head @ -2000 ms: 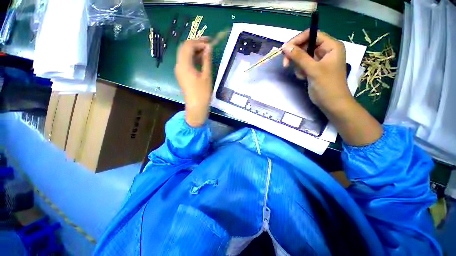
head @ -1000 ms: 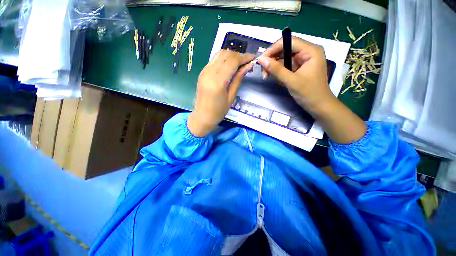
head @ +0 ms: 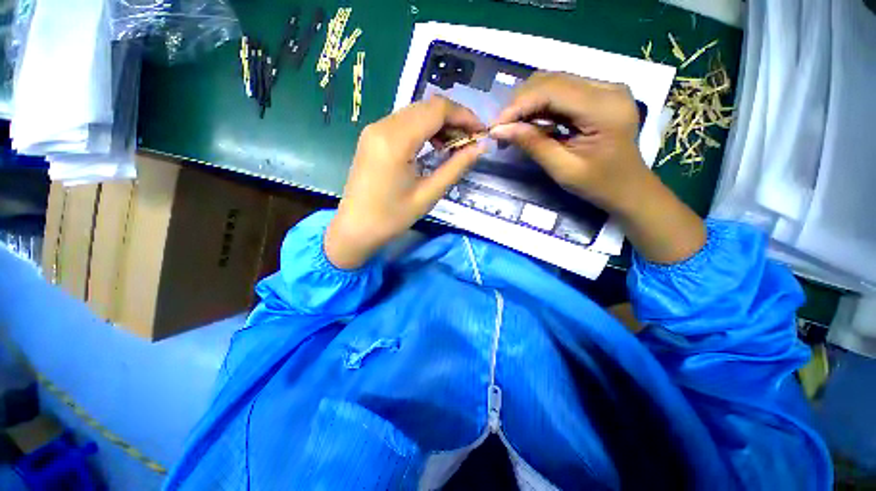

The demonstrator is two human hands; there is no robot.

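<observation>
The dark tablet back cover (head: 499, 187) lies on a white sheet (head: 567, 257), its camera holes at the upper left. My left hand (head: 399, 173) is above its left part and pinches a small gold strip (head: 467, 141). My right hand (head: 581, 139) is above its middle, with thumb and forefinger tips meeting the strip's right end. The tweezers are hard to make out; a dark piece shows under the right fingers. The hands hide much of the cover.
Gold strips (head: 358, 86) and black strips (head: 261, 81) lie left on the green bench. Peeled liners (head: 696, 113) are heaped right. White sleeves (head: 797, 144) stand at far right, others (head: 72, 91) at far left. Cartons (head: 192, 259) are below the bench.
My left hand has come from the cover's left side to meet my right hand over it. The dark tweezers no longer stand upright in my right hand. The view has shifted slightly.
</observation>
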